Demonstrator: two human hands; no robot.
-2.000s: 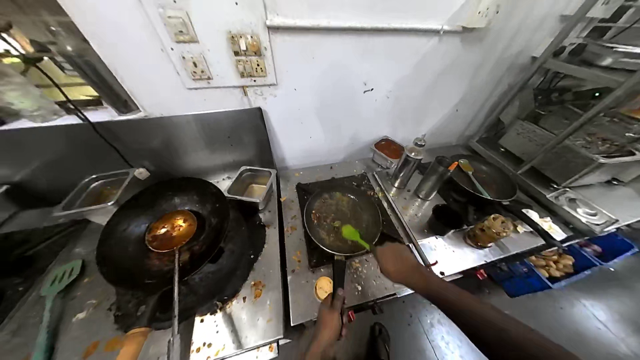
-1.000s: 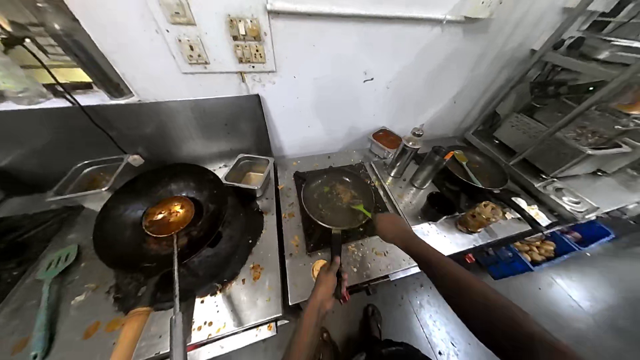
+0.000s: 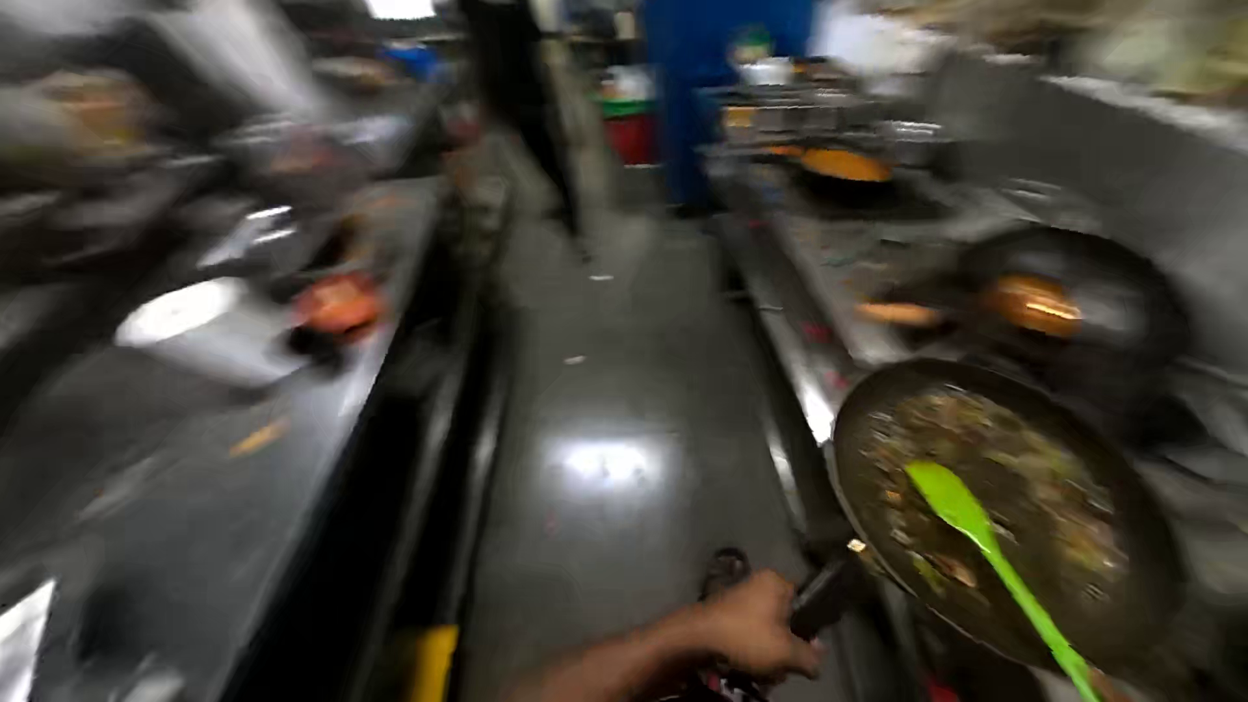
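Note:
My left hand, low in the middle of the blurred view, is closed around the black handle of a frying pan. The dark round pan holds oily, chopped food with bits of green. Over it lies a bright green spatula, its head in the pan and its handle running to the bottom right edge. Only a sliver of my right hand shows there, at the handle; the rest is out of frame. Behind the pan, a dark wok holds a ladle with orange-brown contents.
A steel counter on the left bears a white container and a red-orange item. The aisle floor runs between both counters. A person in dark clothes stands farther along it. Another pan with orange contents is at the right.
The view has swung far to the left, onto the aisle. The frying pan, over the burner earlier, is now off it and nearer in view, still in my left hand.

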